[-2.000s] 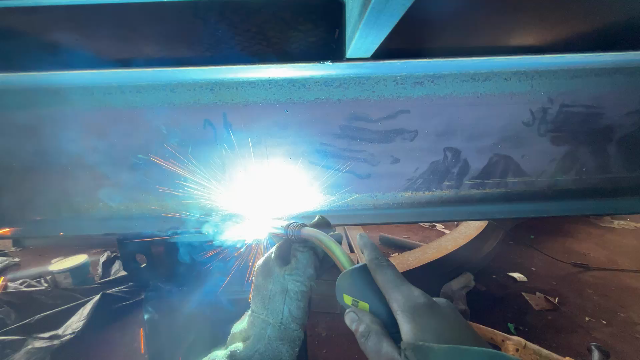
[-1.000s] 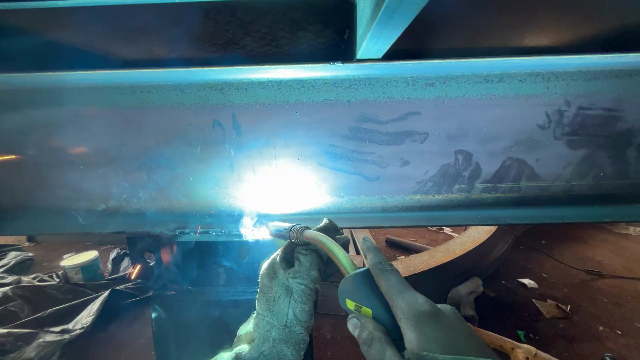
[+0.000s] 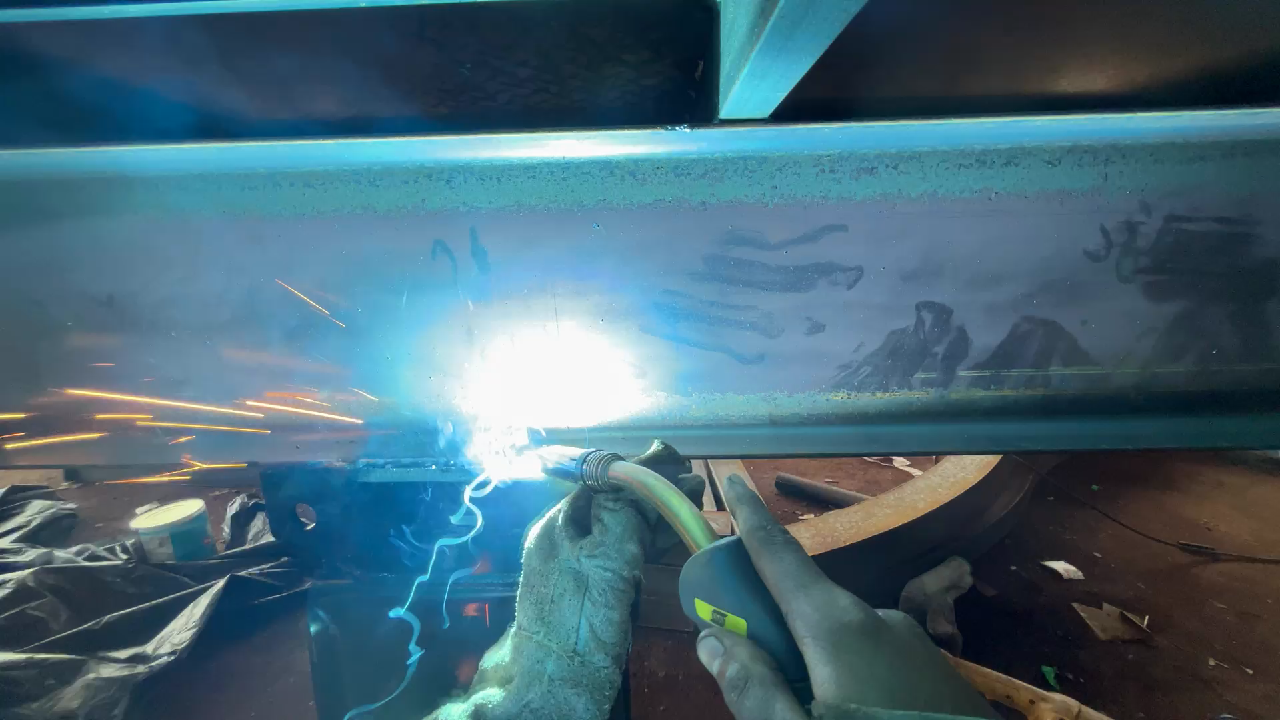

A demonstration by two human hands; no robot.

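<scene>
A MIG welding torch (image 3: 745, 600) with a black handle and curved brass-coloured neck is gripped in my bare right hand (image 3: 830, 620), index finger stretched along the handle. My left hand (image 3: 585, 570), in a thick work glove, is closed around or under the torch neck near the nozzle; its exact hold is partly hidden. At the nozzle tip a bright arc burns on the lower edge of a long steel beam (image 3: 950, 270), just above a dark steel plate (image 3: 380, 500) with a hole. Glare hides the weld spot. Sparks fly left, and pale smoke trails hang below.
A steel crosspiece (image 3: 780, 60) meets the beam's top. Below right lie a large curved metal ring (image 3: 900, 505), a short dark pipe (image 3: 820, 490) and scraps on reddish ground. At lower left are a tub (image 3: 173, 528) and crumpled black plastic sheeting (image 3: 110, 620).
The wide spray of sparks around the arc has given way to streaks on the left. Both hands stay on the torch, with the nozzle still at the beam's lower edge.
</scene>
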